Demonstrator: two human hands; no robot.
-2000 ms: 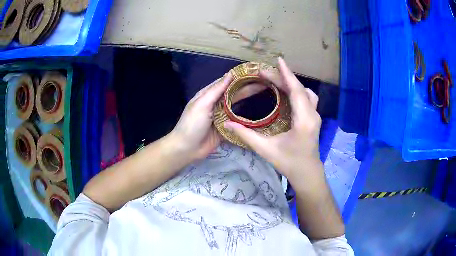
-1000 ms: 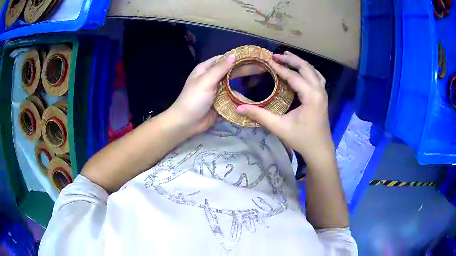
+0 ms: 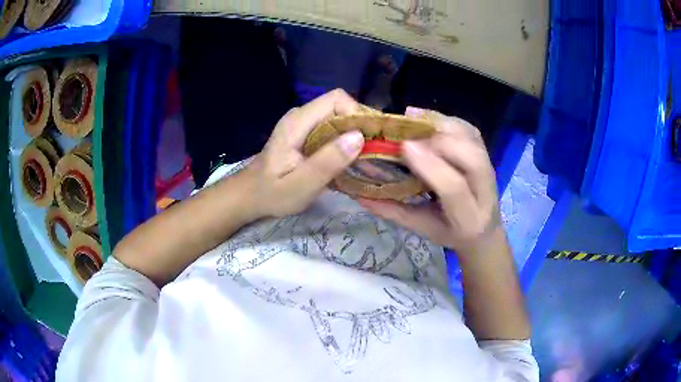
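Note:
A golden-tan ring disc is held tilted above my lap, its far edge raised toward the camera. A red-edged inner ring sits in its centre hole, partly covered by my fingers. My left hand grips the disc's left side, with the thumb near the red band. My right hand holds the right side, with fingers over the rim and red band and the thumb below. The disc's lower right part is hidden by my right hand.
A green tray at the left holds several assembled rings on a pale liner. A blue bin with tan discs is upper left. Another blue bin is at the right. The beige tabletop edge lies ahead. Striped tape marks the floor.
The disc has been tilted from facing the camera to nearly edge-on. Both hands have shifted around it, and my left thumb now lies across its face near the red band.

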